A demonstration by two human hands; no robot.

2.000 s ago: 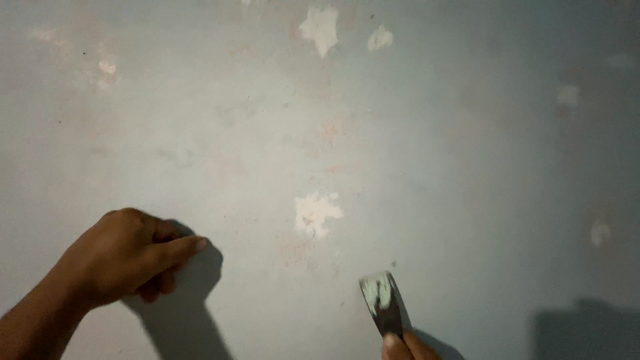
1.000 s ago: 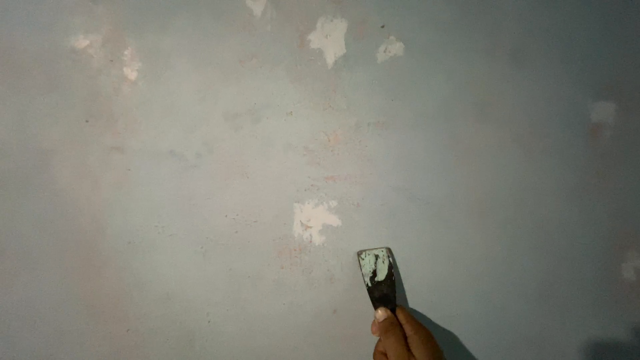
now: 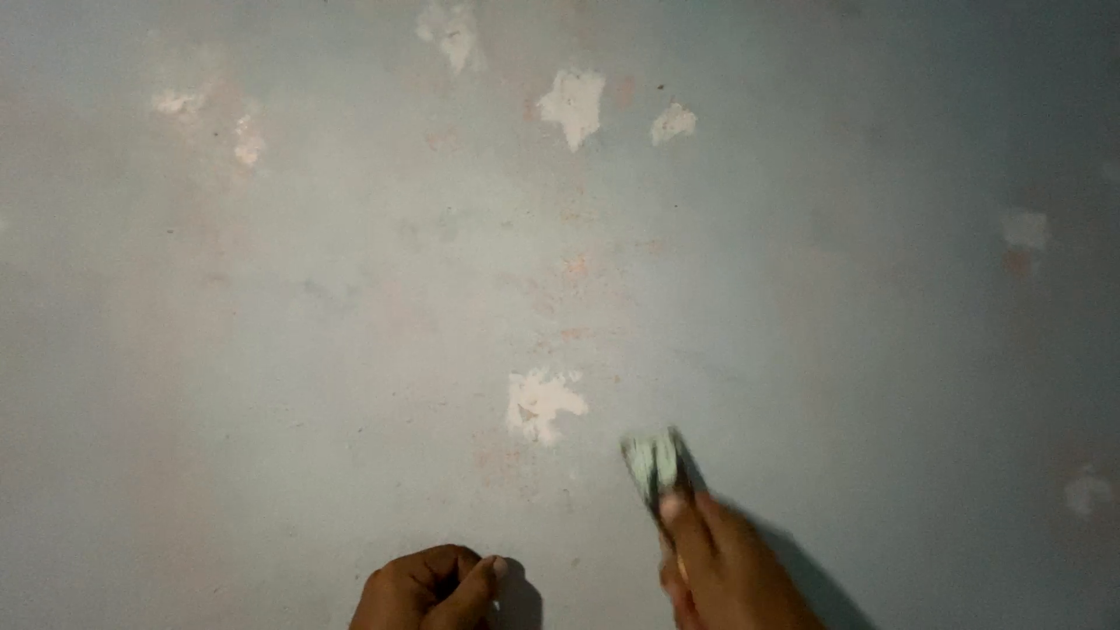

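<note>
My right hand (image 3: 731, 560) grips a putty knife (image 3: 652, 464) at the lower right; its blade is smeared with pale paste and points up and left over the painted wall (image 3: 394, 341). The handle is mostly hidden in the hand. Left of the blade, apart from it, is a white filler patch (image 3: 542, 404) with ragged edges. At the bottom edge my left hand (image 3: 433, 591) is curled, thumb against the bent forefinger; whether something small is between them cannot be told.
More pale patches mark the wall: a star-shaped one (image 3: 574, 107), a small one (image 3: 674, 122) beside it, one (image 3: 451, 35) at the top, others (image 3: 249, 140) at the upper left and a faint one (image 3: 1025, 229) at the right. Reddish stains lie between them.
My left hand, out of view one second ago, is back at the bottom edge. The putty knife has tilted to the left, and more of my right hand shows.
</note>
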